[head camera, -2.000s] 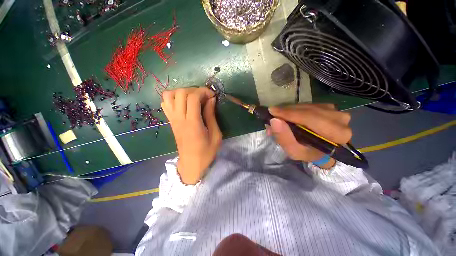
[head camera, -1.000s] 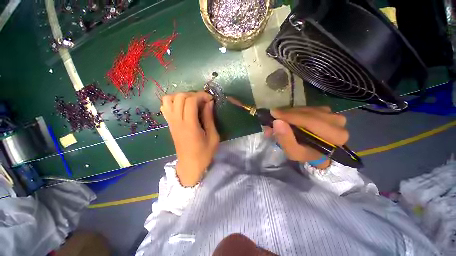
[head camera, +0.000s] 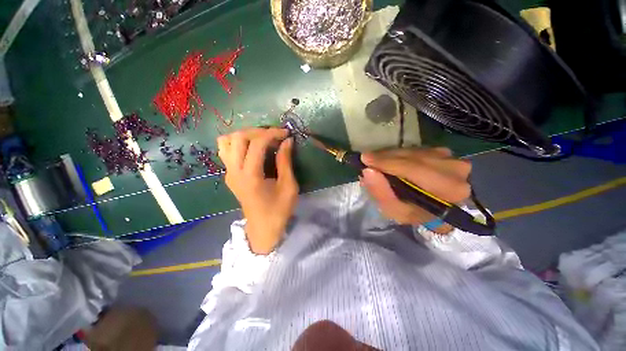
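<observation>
My right hand (head camera: 415, 184) is closed around the black soldering iron (head camera: 429, 204), which has a yellow stripe. Its metal tip points left and meets a tiny silvery part (head camera: 291, 126) on the green mat. My left hand (head camera: 257, 168) is just left of the part, its thumb and forefinger pinched together at it. The fingertips hide what they pinch; it is too small to make out. A pile of short red wires (head camera: 180, 92) lies beyond my left hand. Small dark components (head camera: 127, 145) lie scattered left of that hand.
A round tin (head camera: 302, 51) of silvery scrap stands at the top centre. A black fan (head camera: 467, 75) with a spiral guard stands at the right, beside a beige strip (head camera: 351, 89). A silvery cylinder (head camera: 42, 192) is at the left edge. Small pieces (head camera: 137, 14) lie at the top left.
The iron's tip has moved left onto the tiny part, after being a little to its right. My left fingers have shifted slightly. The bench view has shifted a little.
</observation>
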